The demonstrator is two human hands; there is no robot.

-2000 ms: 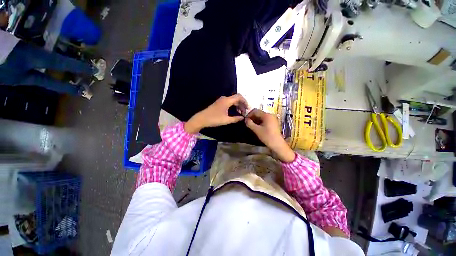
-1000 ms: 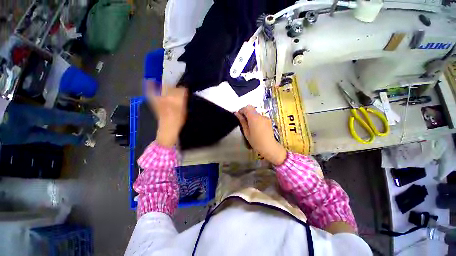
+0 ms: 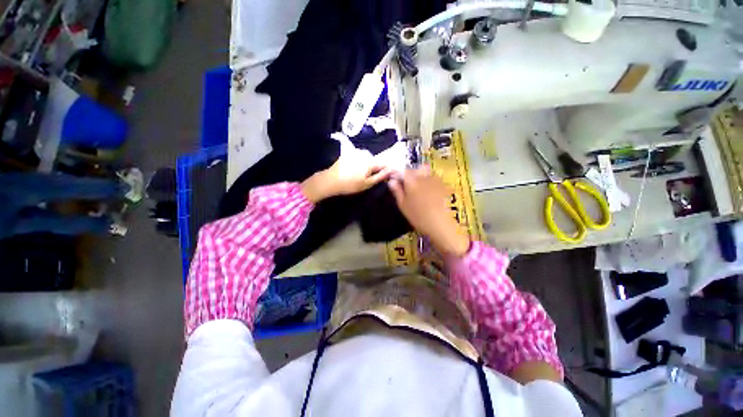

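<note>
Black garment panel [image 3: 305,106] lies left of the sewing machine [image 3: 521,73] and drapes toward the table's front edge. A black cloth piece [image 3: 383,213] hangs below my fingertips, over the bed beside the yellow PIT tape [image 3: 463,183]. My left hand [image 3: 349,177] pinches the black cloth at its upper edge. My right hand [image 3: 425,204] is slightly blurred, its fingertips at the same edge beside my left fingertips. Whether a small strip is between the fingers cannot be told. The needle area is just above my hands and its details are unclear.
Yellow-handled scissors [image 3: 577,212] lie on the bed at right, with dark slim tools [image 3: 644,161] beyond them. A white arm with dark dots [image 3: 363,104] is above my hands. A blue crate [image 3: 186,204] stands at left. A white side table [image 3: 652,358] holds black pieces.
My left hand has moved right from the panel's far left side to meet my right hand near the needle. The cloth between them is now gathered toward the machine. The view has shifted somewhat.
</note>
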